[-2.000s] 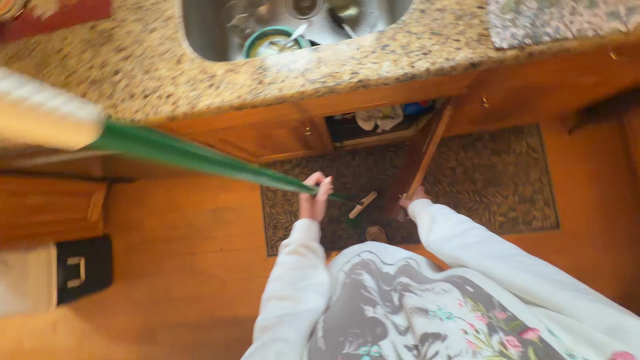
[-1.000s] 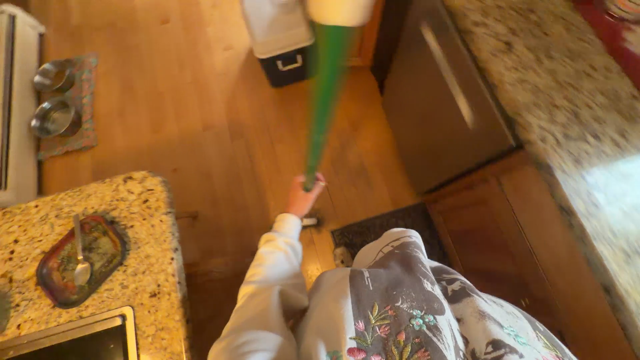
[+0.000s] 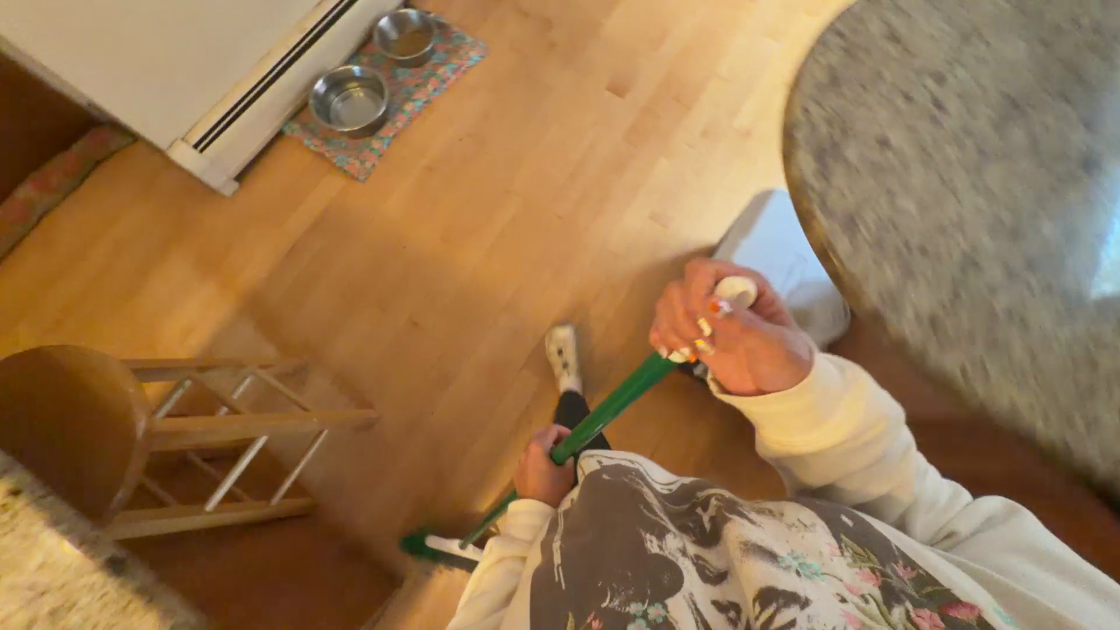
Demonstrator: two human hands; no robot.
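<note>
A broom with a green handle (image 3: pixel 619 404) slants across the view in front of my body. My right hand (image 3: pixel 731 328) is closed around its white top end. Lower on the handle, my left hand (image 3: pixel 542 465) grips it near my waist. The broom's head, with a white block (image 3: pixel 452 549) and green bristles (image 3: pixel 418 544), is low at the left of my sleeve, by the floor. My sleeve partly hides the head.
A wooden stool (image 3: pixel 74 429) stands at the left beside a granite counter (image 3: pixel 52 560). Two metal bowls (image 3: pixel 350 100) (image 3: pixel 406 37) rest on a patterned mat (image 3: pixel 437 74) by a white appliance (image 3: pixel 175 61). A rounded countertop (image 3: pixel 954 192) juts in at right, above a pale-lidded bin (image 3: pixel 779 249).
The view has swung widely around the kitchen. My right hand, out of view one second ago, now holds the top of the broom handle. The cabinet door held two seconds ago is out of view.
</note>
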